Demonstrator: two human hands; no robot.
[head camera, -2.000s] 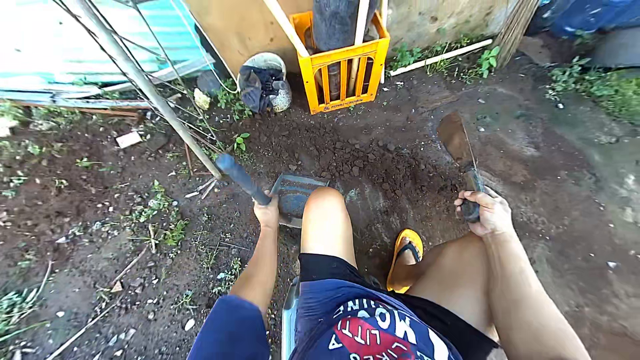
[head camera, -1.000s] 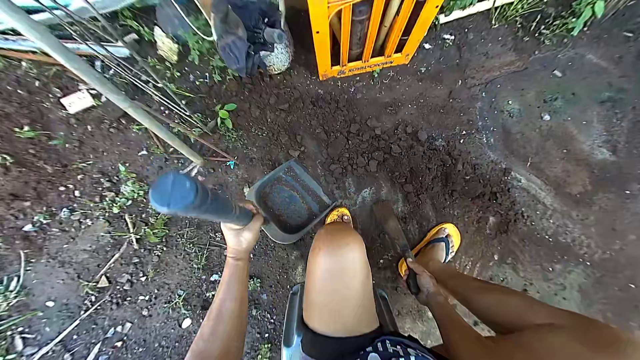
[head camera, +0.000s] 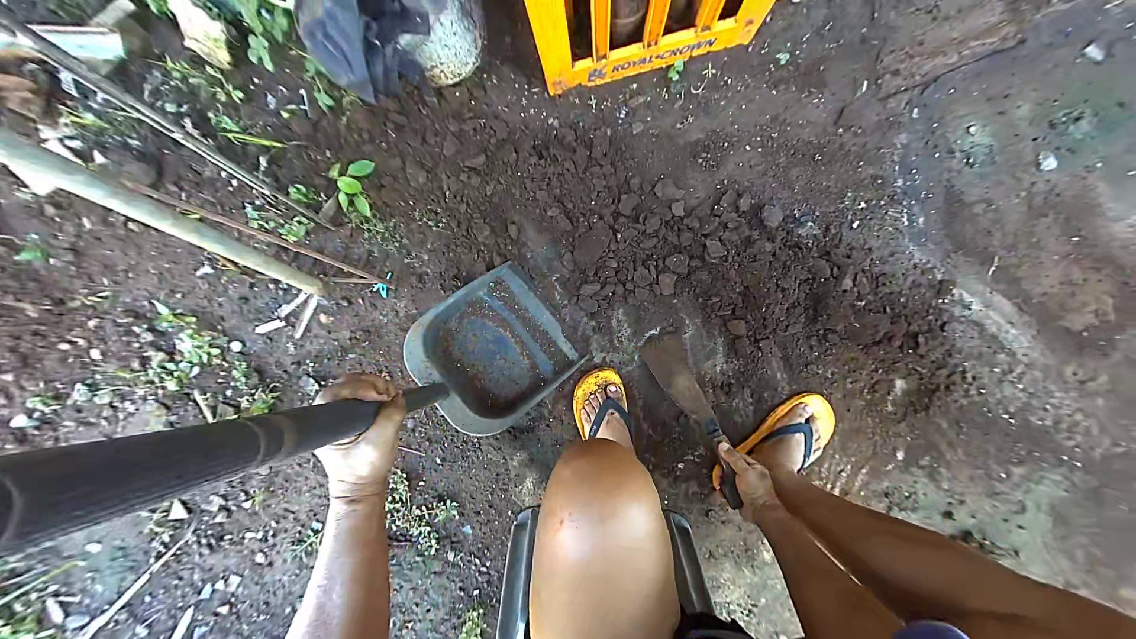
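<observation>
My left hand (head camera: 362, 437) grips the dark handle (head camera: 266, 433) of a long-handled dustpan. The grey pan (head camera: 491, 342) rests on the soil in front of my knee, its inside dusted with dirt. In my right hand (head camera: 747, 484) is the black handle of a broad metal blade, like a machete (head camera: 676, 377), its wide end low at the ground between my feet. Loose crumbled soil (head camera: 657, 240) lies beyond the pan and the blade. My feet wear yellow flip-flops (head camera: 803, 426) with dark straps.
A yellow plastic crate (head camera: 657, 58) stands at the top. Left of it are dark cloth and a rounded stone (head camera: 453, 44). A pale pole (head camera: 160, 209) slants in from the left, by a small green plant (head camera: 353, 186). A dark plastic stool (head camera: 515, 577) is under me.
The machete has come down from the right to the ground between my feet. The dustpan now lies flat, farther from my knee. The view has tilted down and come closer to the soil.
</observation>
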